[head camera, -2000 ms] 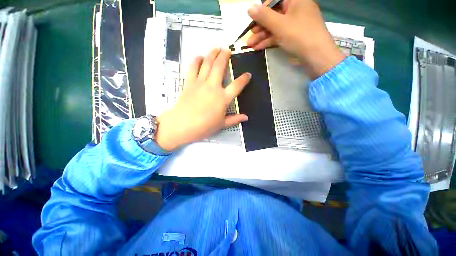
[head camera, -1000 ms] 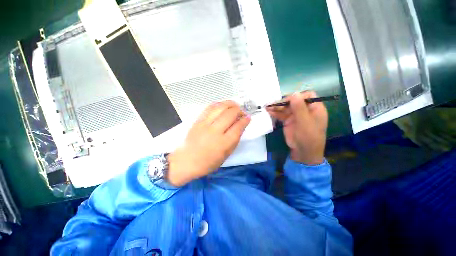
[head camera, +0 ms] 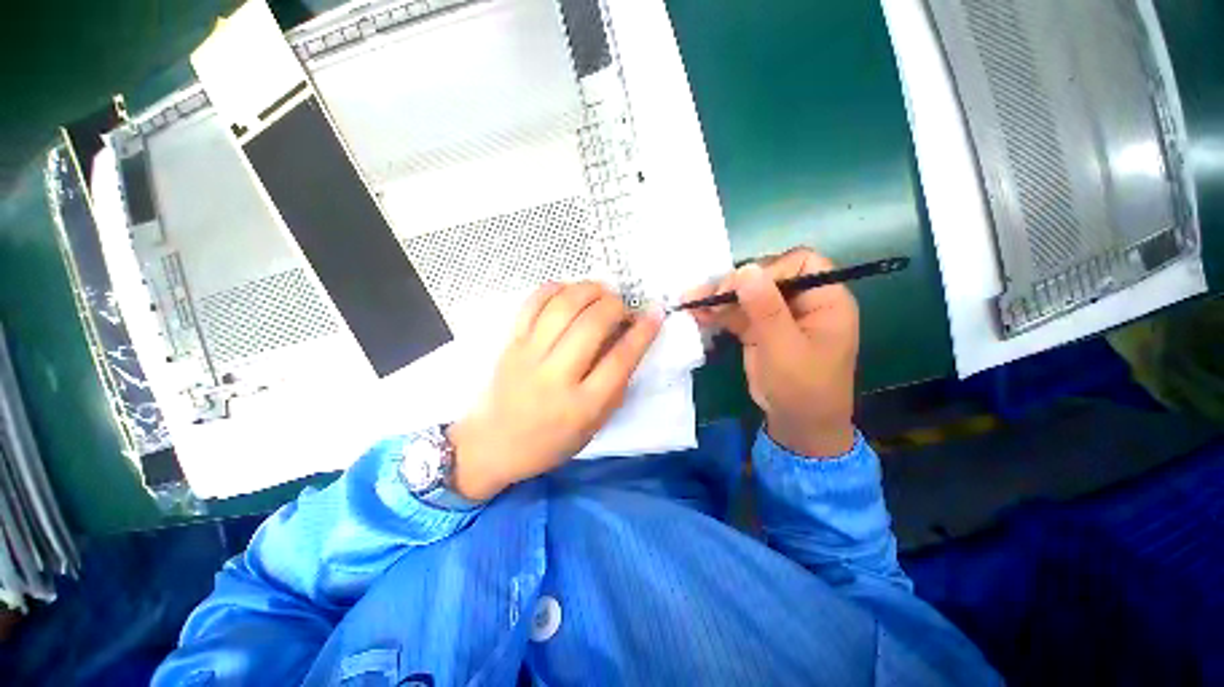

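Observation:
The grey laptop bottom cover (head camera: 456, 148) lies on white interleaf paper (head camera: 685, 161) in front of me. A black adhesive strip (head camera: 349, 242) on pale liner lies slantwise across it. My right hand (head camera: 796, 342) holds black tweezers (head camera: 846, 274) like a pen, their tip at the cover's lower right corner. My left hand (head camera: 553, 389) rests at that corner, fingertips close to the tweezer tip. Whether the left fingers pinch anything is hidden. Any small piece at the tip is too small to tell.
Another grey cover (head camera: 1060, 148) lies on white paper at the right. Shiny film-covered strips (head camera: 101, 315) lie left of the work. A layered pale pile (head camera: 24, 483) stands at the far left. The green bench top (head camera: 819, 148) shows between the two covers.
The view has swung right since two seconds ago. My hands left the strip for the cover's lower right corner. Since one second ago the tweezer tip has moved closer to my left fingertips.

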